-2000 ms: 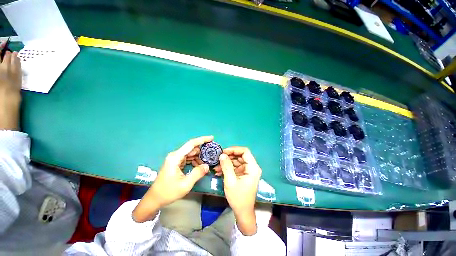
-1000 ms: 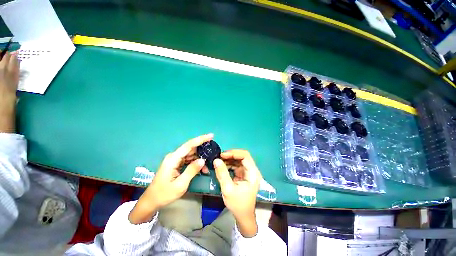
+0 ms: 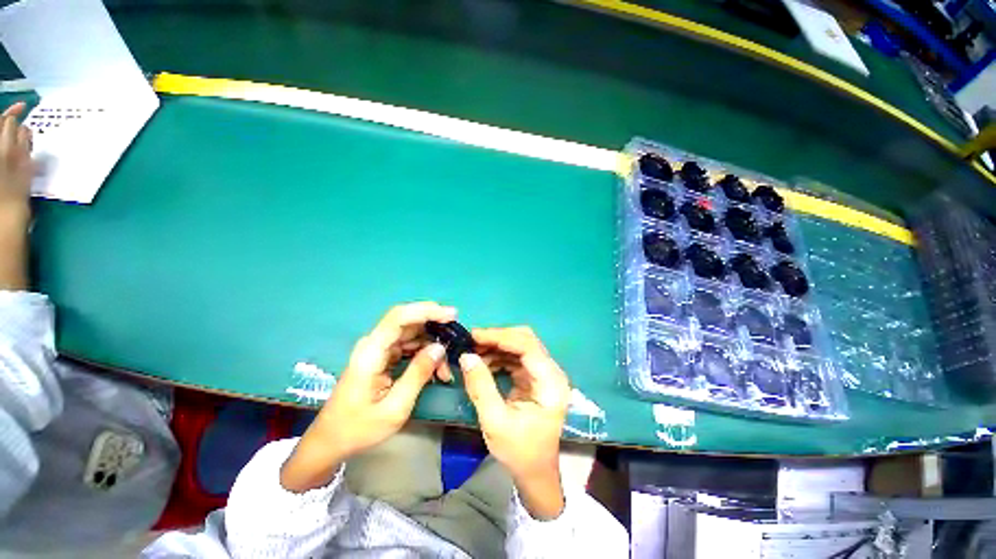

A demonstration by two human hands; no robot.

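A small black round unit (image 3: pixel 451 341) is held between both hands above the front edge of the green bench, its face tilted so it looks narrow. My left hand (image 3: pixel 384 382) grips its left side with thumb and fingers. My right hand (image 3: pixel 513 395) grips its right side with thumb and fingers. Part of the unit is hidden by the fingertips. A clear blister tray (image 3: pixel 644 366) lies to the right, with black units in its far rows; its near rows look empty of them.
Clear trays (image 3: pixel 874 317) lie beyond the filled tray, with a darker stack (image 3: pixel 961 295) at the far right. At the left, a neighbouring person's hand (image 3: pixel 13 164) is at a white printed booklet (image 3: pixel 93 142). Clear tape pieces (image 3: pixel 311 382) mark the bench's front edge.
The unit has turned in my fingers, from its detailed face showing to a darker face, now tilted nearly edge-on. Both hands keep their grip. The neighbour's hand has shifted slightly.
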